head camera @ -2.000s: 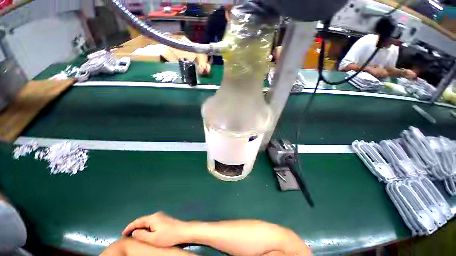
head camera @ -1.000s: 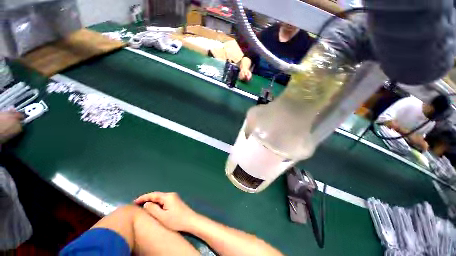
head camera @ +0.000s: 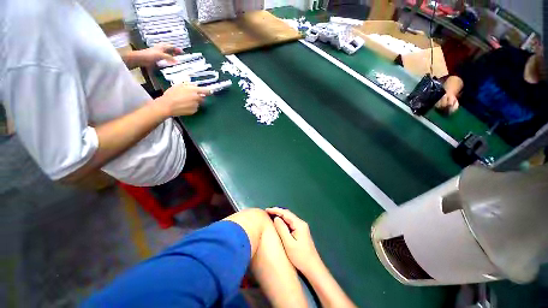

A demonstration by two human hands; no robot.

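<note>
My arms are folded at the near edge of the green bench (head camera: pixel 282 171). My right hand (head camera: pixel 295 233) rests by my left elbow, fingers curled and partly hidden; no tool or part shows in it. My left forearm runs down under the right one from a blue sleeve, and my left hand is out of view. The large white fume hood (head camera: pixel 441 237) with its dark slot hangs at the right, apart from my hands. A heap of small white plastic parts (head camera: pixel 262 106) lies farther along the bench.
A co-worker (head camera: pixel 114 108) at the left handles white oblong housings (head camera: pixel 207 77). White stacks (head camera: pixel 159 24) and a brown board (head camera: pixel 243 33) are beyond. A red stool (head camera: pixel 162 204) is below. Across are another person's hand (head camera: pixel 449 99), small white parts (head camera: pixel 389 83) and a cardboard box (head camera: pixel 420 60).
The view has swung left, bringing in the co-worker, stool and floor; the hood has shifted right and the housings at right have left the picture. My arms stay folded.
</note>
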